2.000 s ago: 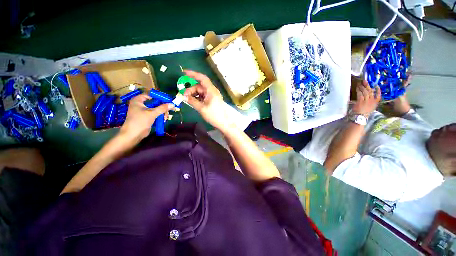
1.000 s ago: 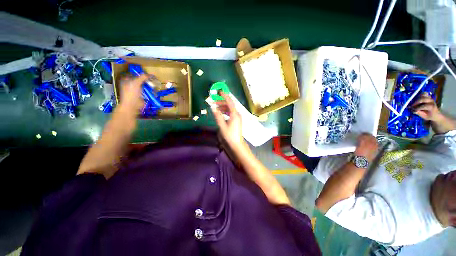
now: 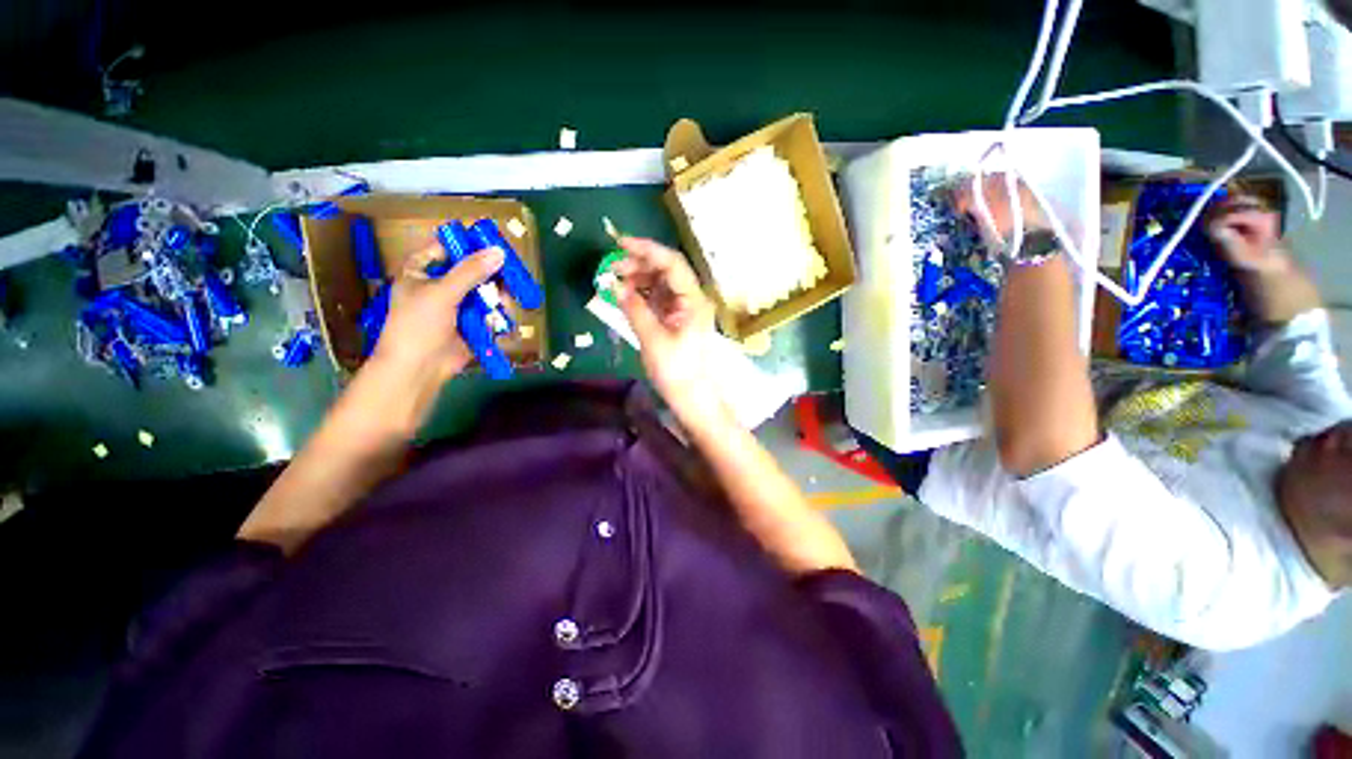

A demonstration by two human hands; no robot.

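Note:
My left hand (image 3: 433,312) holds several blue cylinders (image 3: 486,338) over the right part of the blue-part box (image 3: 445,215). My right hand (image 3: 667,304) is at the green tape roll (image 3: 610,276), fingertips bent in, with a tiny cream piece (image 3: 611,229) by the fingers; whether it grips the roll or the piece I cannot tell. The backing strip (image 3: 752,383) runs from the roll under my right hand. The pad box (image 3: 811,153), full of cream pads, stands to the right of the roll.
Joined blue units (image 3: 148,304) lie heaped at far left. The white foam bin (image 3: 875,356) holds silvery parts, with white cables (image 3: 1127,92) hanging over it. A coworker's arm (image 3: 1038,356) reaches into it. Beyond stands the coworker's carton (image 3: 1105,326). Loose cream pads (image 3: 564,227) lie on the belt.
My left hand has come up out of the blue-part box with blue cylinders. My right hand stays by the green roll. The coworker's hand has moved into the white bin.

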